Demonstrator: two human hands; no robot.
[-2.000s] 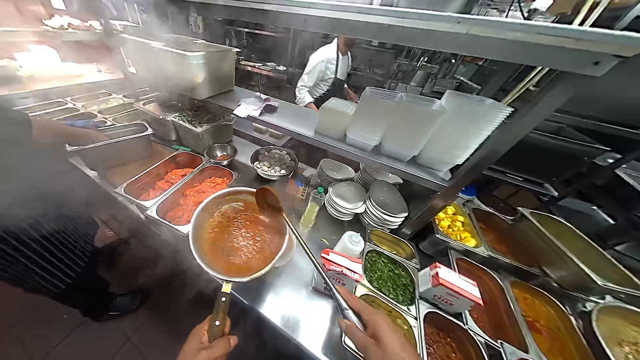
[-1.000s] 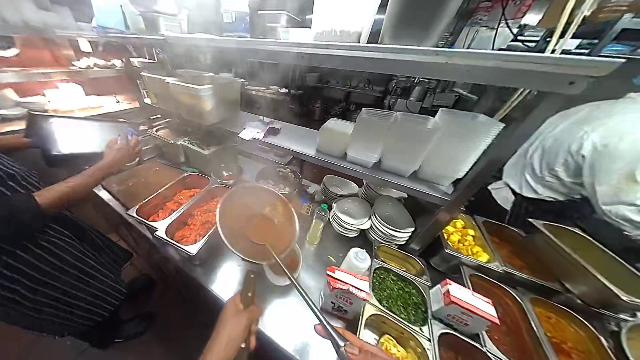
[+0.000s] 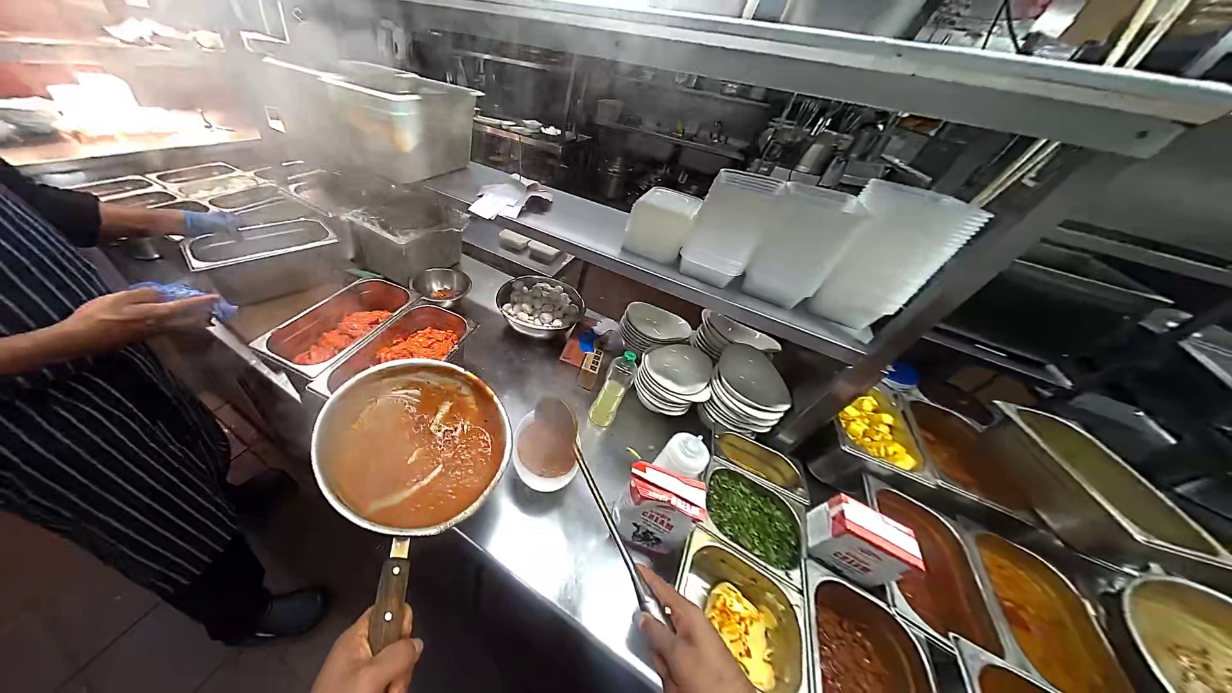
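My left hand (image 3: 371,654) grips the wooden handle of a round pan (image 3: 412,448) of orange-brown sauce, held level near the counter's edge. In my right hand (image 3: 688,635) is the metal handle of a long ladle (image 3: 556,423). The ladle's head is over a white bowl (image 3: 545,452) on the steel counter, right of the pan. Brown sauce shows in the bowl; whether the ladle touches it I cannot tell. Beyond the bowl stands a green-capped bottle (image 3: 612,390), with stacked grey-white plates (image 3: 677,375) to its right.
A co-worker in a striped apron (image 3: 106,423) stands at the left, a knife (image 3: 252,358) near one hand. Trays of orange-red food (image 3: 423,344) lie beyond the pan. Cream cartons (image 3: 659,510), chopped herbs (image 3: 753,518) and sauce containers (image 3: 938,568) fill the right. Plastic tubs (image 3: 731,226) line the shelf.
The pan, tilted over the white bowl a second ago, is now level and left of it. The ladle has moved from the pan to the bowl. The co-worker's large tray is no longer raised.
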